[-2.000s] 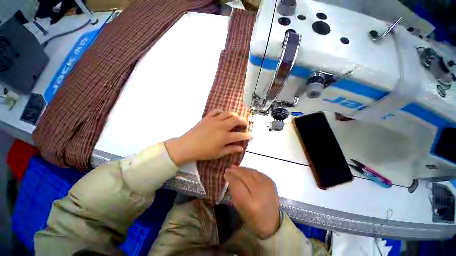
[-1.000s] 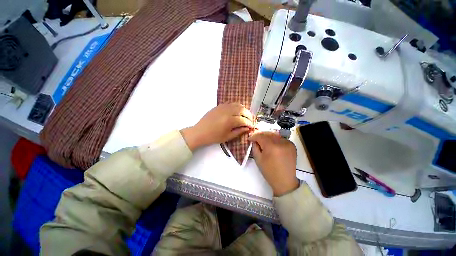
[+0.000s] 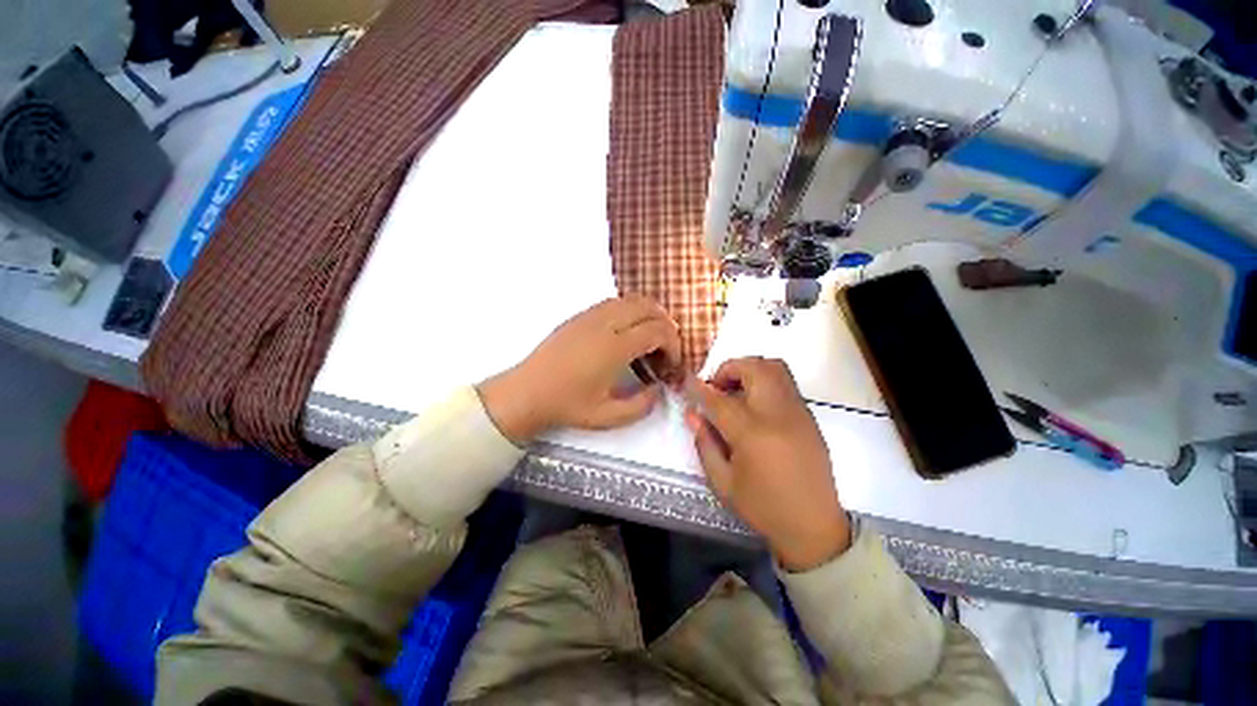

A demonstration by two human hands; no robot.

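Note:
A reddish-brown checked fabric piece (image 3: pixel 665 179) lies on the white table left of the sewing machine's needle area, its near end at my hands. My left hand (image 3: pixel 593 366) holds that near end with its fingertips. My right hand (image 3: pixel 772 448) meets it from the right, fingers pinching the end, where a bit of a white piece (image 3: pixel 678 397) shows between the hands. The fingers hide how the layers lie. The presser foot area (image 3: pixel 744 262) is above and right of my hands, beside the bright lamp spot.
A long bundle of checked panels (image 3: pixel 310 235) lies at the left. Right of the hands are a smartphone (image 3: pixel 926 370), thread snips (image 3: pixel 1064 430) and a small brownish tool (image 3: pixel 1006 275). Below the table are blue bins (image 3: pixel 172 552), a red item (image 3: pixel 113 439) and white cloth (image 3: pixel 1034 648).
Both hands have moved slightly down from the needle area, nearer the table's front edge. The fabric's tapered end, visible before, is now gathered between the fingers. The view has shifted.

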